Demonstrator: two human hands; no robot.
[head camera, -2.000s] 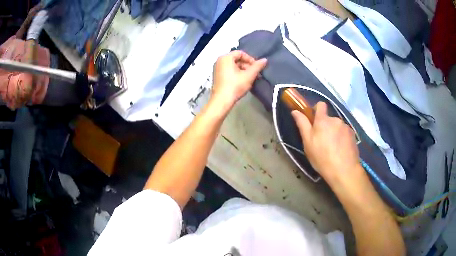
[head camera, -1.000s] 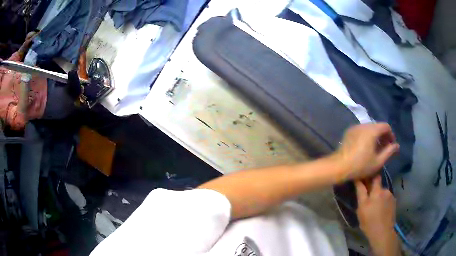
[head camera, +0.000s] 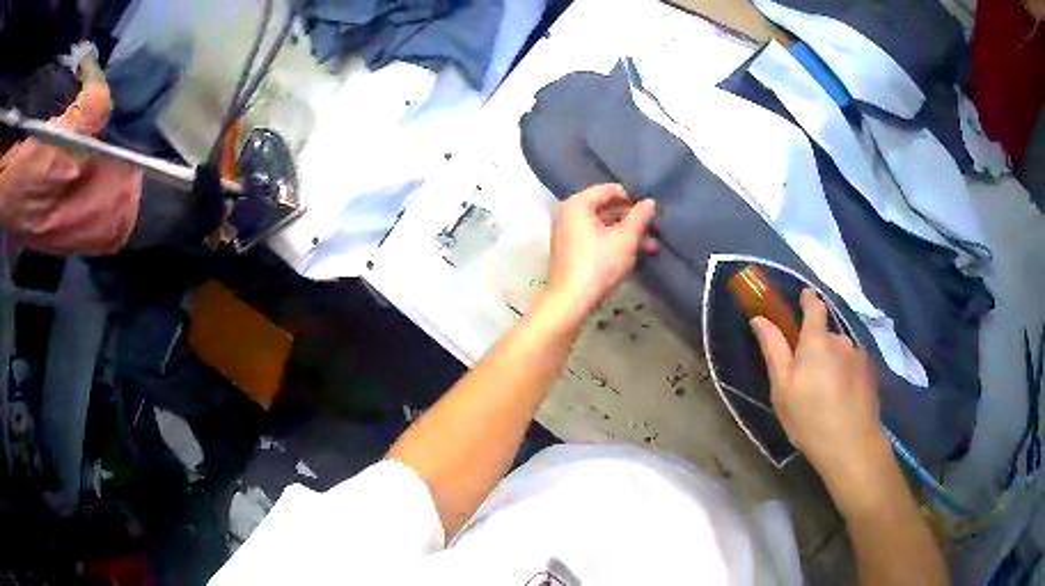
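A dark grey garment piece (head camera: 688, 212) lies over the long padded board, whose shape runs from upper left to lower right. White backing (head camera: 739, 166) shows along its far side. My left hand (head camera: 598, 243) pinches the near edge or seam of the dark cloth with thumb and fingers. My right hand (head camera: 819, 372) is closed around the brown-orange handle of a steam iron (head camera: 739, 361). The iron's dark plate with pale rim sits on the lower right part of the cloth, its tip pointing up and left. The board itself is hidden by the cloth.
White and grey pieces (head camera: 854, 155) lie behind, with a blue bar (head camera: 820, 73) among them. The hose (head camera: 922, 475) trails from the iron to the lower right. At left are another iron (head camera: 266, 183), blue-grey garments (head camera: 401, 34) and a person's pink sleeve (head camera: 86, 206).
A second ago both hands were together at the lower right over the iron. Now my left hand has moved up-left to the cloth, and my right hand has brought the iron up-left onto it.
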